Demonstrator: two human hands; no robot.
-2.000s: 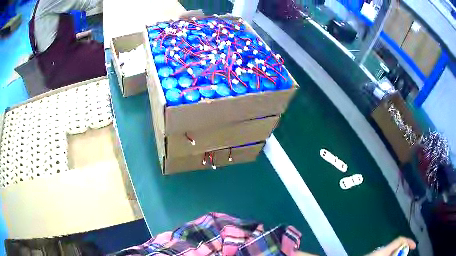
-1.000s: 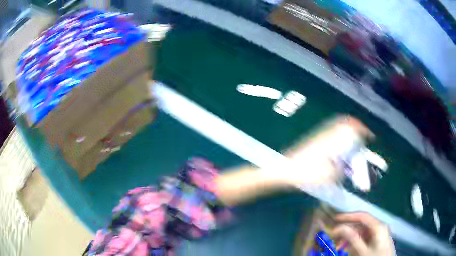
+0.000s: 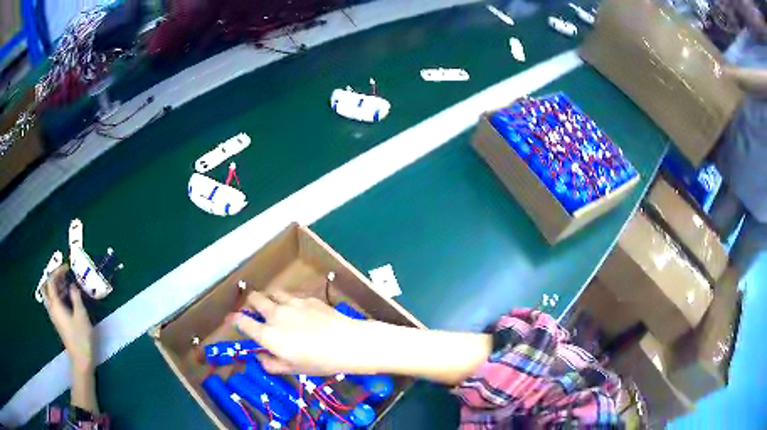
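Observation:
An open brown carton [image 3: 189, 369] stands on the bench in front of me, with blue battery packs [image 3: 265, 390] and red leads inside. My right hand [image 3: 290, 332] reaches into it, fingers closed around a blue pack that mostly hides under them. My left hand [image 3: 67, 306] is at the left on the green belt, its fingers at a white flat cover [image 3: 50, 267] and beside a white housing with battery fitted [image 3: 88, 270]; whether it grips either is unclear.
More housings with batteries [image 3: 216, 195] and flat covers [image 3: 223, 153] lie along the belt. A pale rail [image 3: 437, 138] divides belt and bench. A full battery carton [image 3: 538, 189] stands right, near a small white paper [image 3: 385, 280]. Brown cartons and a person's arm [image 3: 748, 80] are at the right.
The view has swung right, to the open carton and more of the belt. My right hand is in the carton. My left hand is now at the belt's left beside the white parts.

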